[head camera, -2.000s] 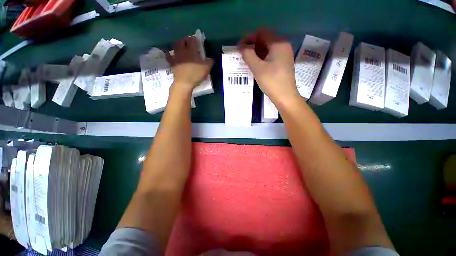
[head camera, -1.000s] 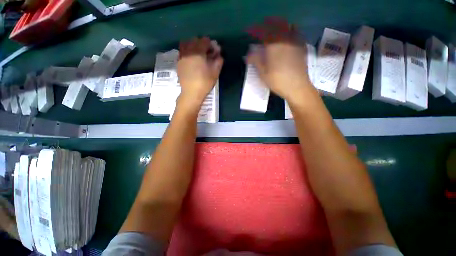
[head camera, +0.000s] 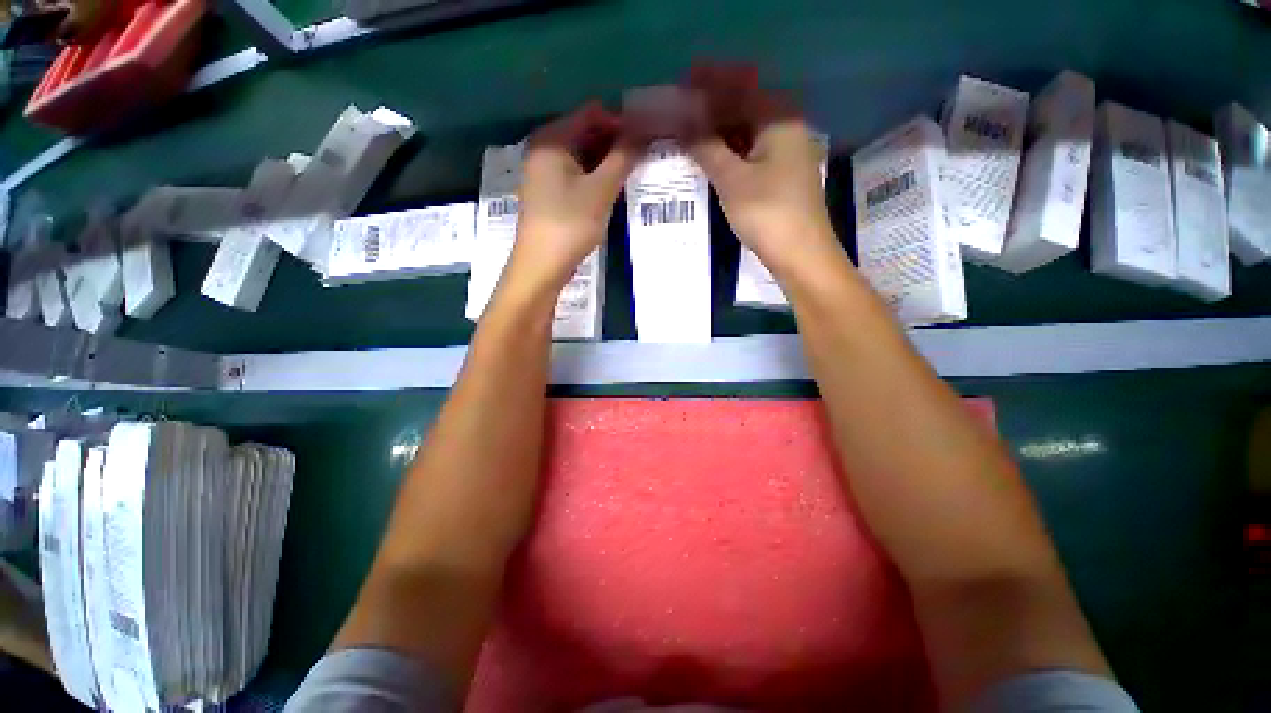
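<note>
A white printed carton (head camera: 671, 258) with a barcode lies upright in the view on the green conveyor belt (head camera: 488, 70), its near end at the pale guide rail (head camera: 669, 359). Both my bare hands are at its far end. My left hand (head camera: 569, 174) is at its upper left corner and my right hand (head camera: 760, 174) at its upper right. The fingertips are blurred around a pale end flap (head camera: 664, 114). Other cartons lie partly under each hand. A carton lying sideways (head camera: 400, 241) is to the left.
More cartons stand along the belt at right (head camera: 906, 223) and lie jumbled at far left. A red foam mat (head camera: 697, 543) is under my forearms. A bundle of white pieces (head camera: 174, 557) stands at lower left. A red tray (head camera: 119, 63) and metal bar are at upper left.
The cartons on the belt have shifted right. My hands have come together at one carton's far end. Another carton now lies to the right of my right hand.
</note>
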